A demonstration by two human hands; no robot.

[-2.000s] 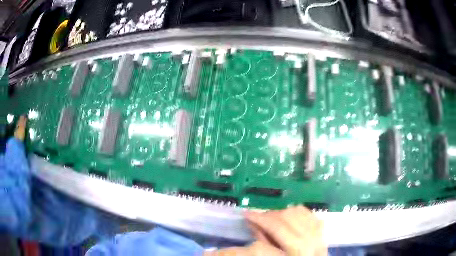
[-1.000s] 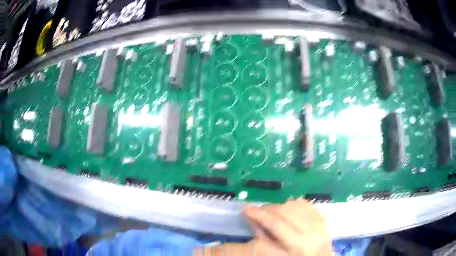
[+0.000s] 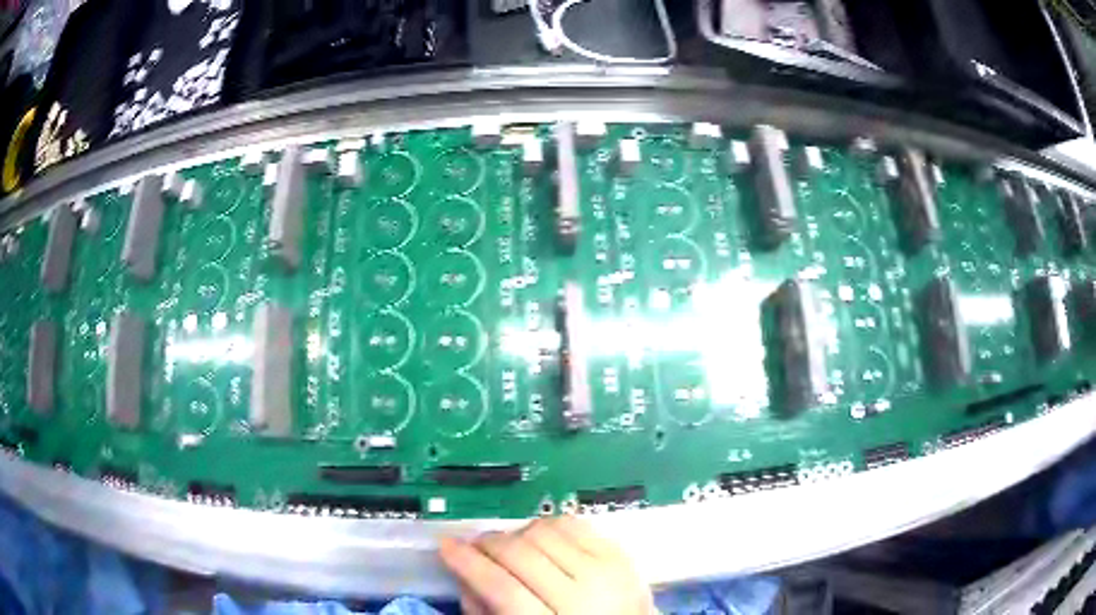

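A long green printed circuit board (image 3: pixel 577 463) spans the view behind a metal rail (image 3: pixel 793 535). Grey blocks (image 3: pixel 273 366) stand upright on it in two rows. White connectors (image 3: pixel 349 166) sit along its far edge. A bare hand, apparently my right hand (image 3: pixel 553 574), rests on the near rail at bottom centre, fingers lying side by side and holding no part. The picture's bottom edge cuts it off. My left hand is not visible; blue sleeve or smock shows at the lower left and beside the hand.
Beyond the far rail (image 3: pixel 481 94), black trays hold loose white connectors (image 3: pixel 174 72) and cream parts (image 3: pixel 54 126). A yellow ring (image 3: pixel 18 150) lies at far left. A white cord (image 3: pixel 613 54) and a bin of pale grey parts (image 3: pixel 787 30) are at the back.
The board, trays and hand have all shifted left in the picture as the view turned right. The hand keeps its place on the rail. The hand at far left two seconds ago is gone from view.
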